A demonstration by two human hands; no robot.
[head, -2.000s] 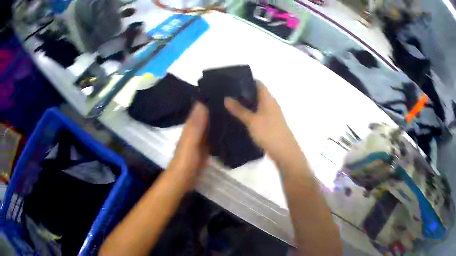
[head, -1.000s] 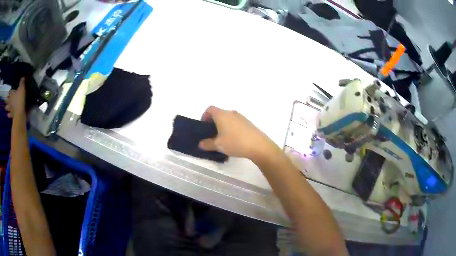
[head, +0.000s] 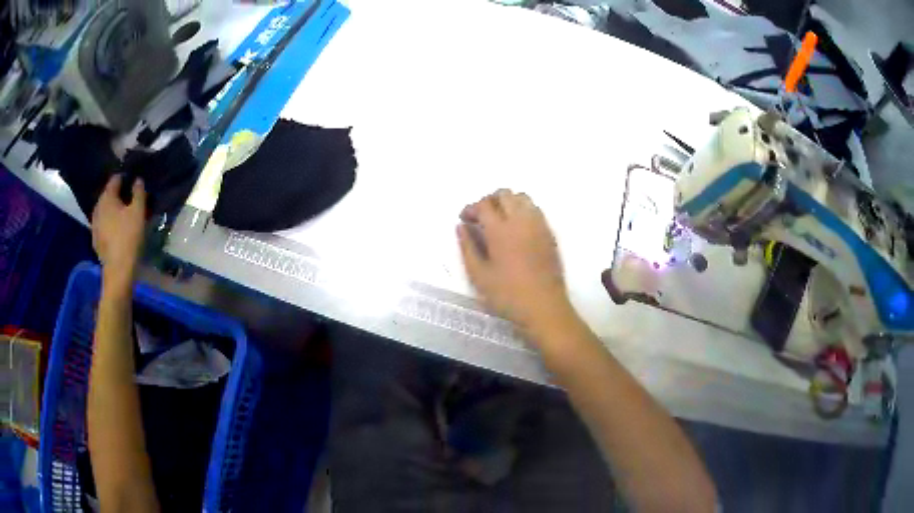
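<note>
A stack of black cut pieces point(head: 291, 178) with a curved edge lies on the white table point(head: 421, 120), beside a pale yellow strip point(head: 210, 175). My left hand point(head: 120, 222) is at the far left, its fingers closed on black cloth point(head: 160, 175) near the second machine. My right hand point(head: 513, 250) is over the middle of the table with curled fingers. A small dark thing shows between its thumb and fingers; most of it is hidden, and I cannot tell what it is.
The sewing machine point(head: 737, 180) stands at the right, with red-yellow handles point(head: 832, 381) near it and an orange stick point(head: 801, 62) behind. Another machine head point(head: 120, 60) is at the upper left. A blue basket point(head: 241, 401) with dark cloth is below left. A ruler scale point(head: 461, 319) runs along the front edge.
The black rectangular piece under my right hand is no longer visible on the table. My left hand, earlier on the black pieces mid-table, is now at the far-left cloth. The view has shifted.
</note>
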